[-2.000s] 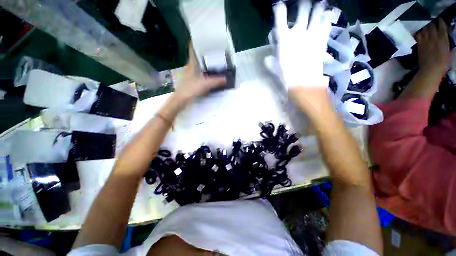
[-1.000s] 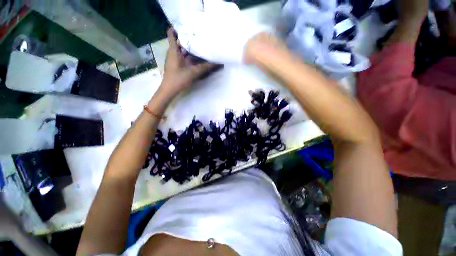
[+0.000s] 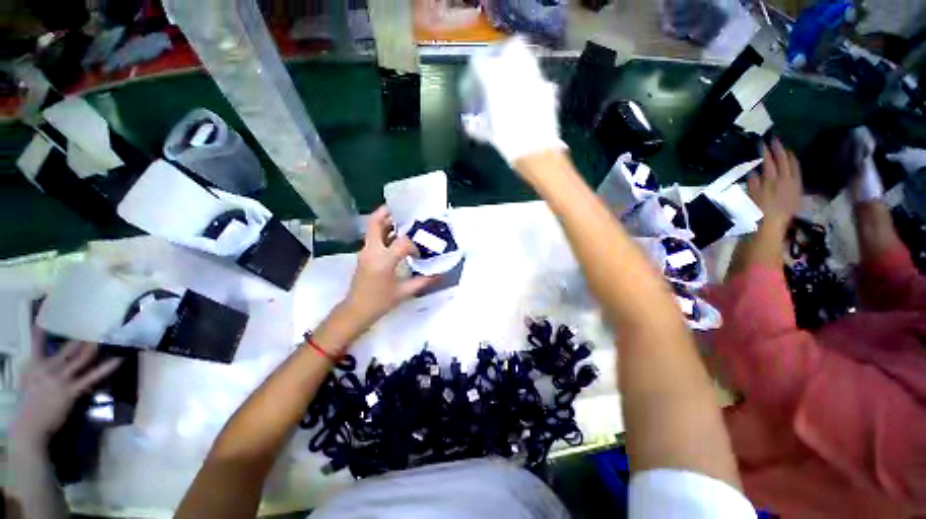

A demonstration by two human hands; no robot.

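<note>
My bare left hand (image 3: 381,274), with a red string bracelet, grips a small black retail box (image 3: 444,278) with its white flap up. A dark round-ended unit with a white label (image 3: 431,238) sits in the box's opening in whitish wrap. My right hand (image 3: 516,101), in a white glove, is stretched out over the green conveyor, its fingers blurred. A whitish patch shows at its fingers; I cannot tell whether it holds anything. A heap of black coiled cables (image 3: 447,405) lies on the bench nearest me.
Open retail boxes (image 3: 213,326) with wrapped contents lie at left, near another person's hand (image 3: 56,390). Wrapped units (image 3: 678,260) stand at right beside a person in red sleeves (image 3: 812,375). A metal post (image 3: 269,112) rises at the conveyor (image 3: 350,106), which carries boxes and units.
The view has tilted up, showing more conveyor. My right hand has moved off the box and out over the conveyor. The labelled unit now shows in the held box. Another hand has appeared at far left.
</note>
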